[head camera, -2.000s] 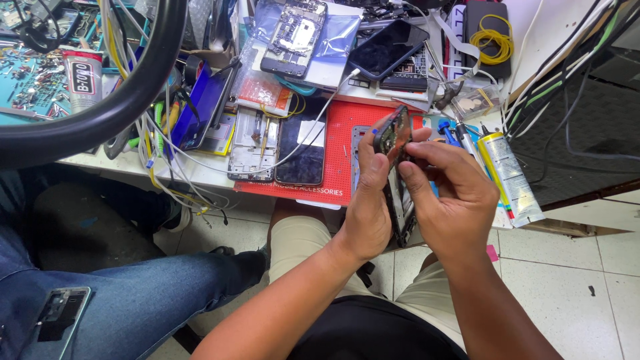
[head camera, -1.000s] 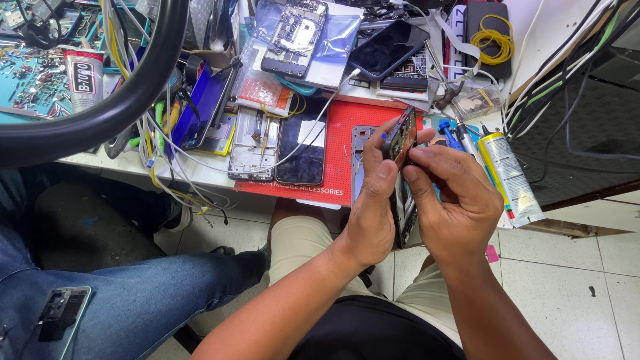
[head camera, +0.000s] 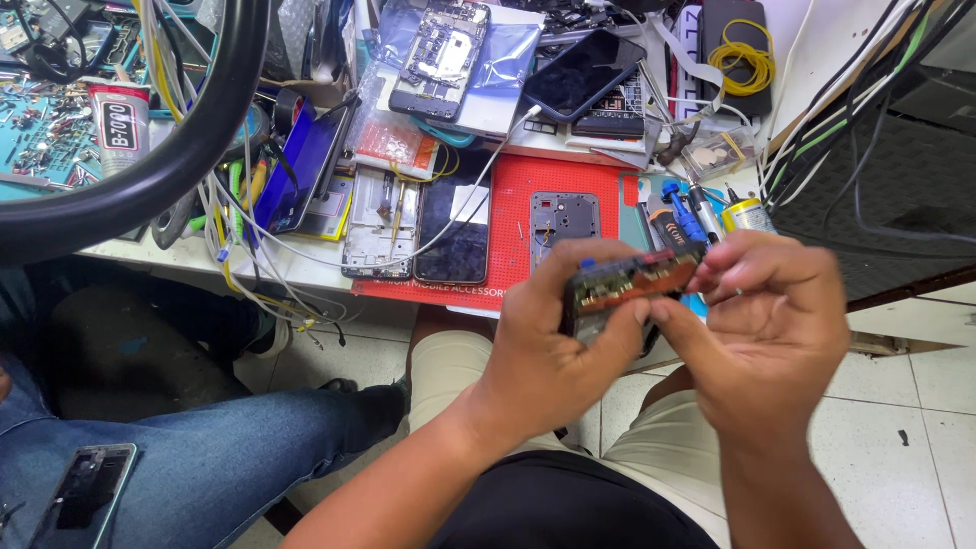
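An opened smartphone [head camera: 633,286], its inner board and orange flex parts showing, is tilted between my two hands above my lap. My left hand [head camera: 557,328] grips its left end, thumb below and fingers behind. My right hand [head camera: 762,320] is blurred at the right end, its thumb and fingertips against the phone's edge. Behind the hands, a dark phone mid-frame [head camera: 568,217] lies on a red mat [head camera: 511,191]. Left of it are a phone with a dark screen [head camera: 455,229] and a bare metal phone frame [head camera: 374,221].
A black ring [head camera: 137,198] crosses the upper left, near hanging cables and a glue tube [head camera: 122,126]. Screwdrivers [head camera: 686,217] and a yellow tube [head camera: 747,213] lie right of the mat. A seated person's jeans-clad leg [head camera: 229,427] is at left, with a phone frame [head camera: 84,496] on it.
The phone in my hands has turned from steeply upright to nearly level, showing more of its inside. My right hand's fingers have spread and shifted.
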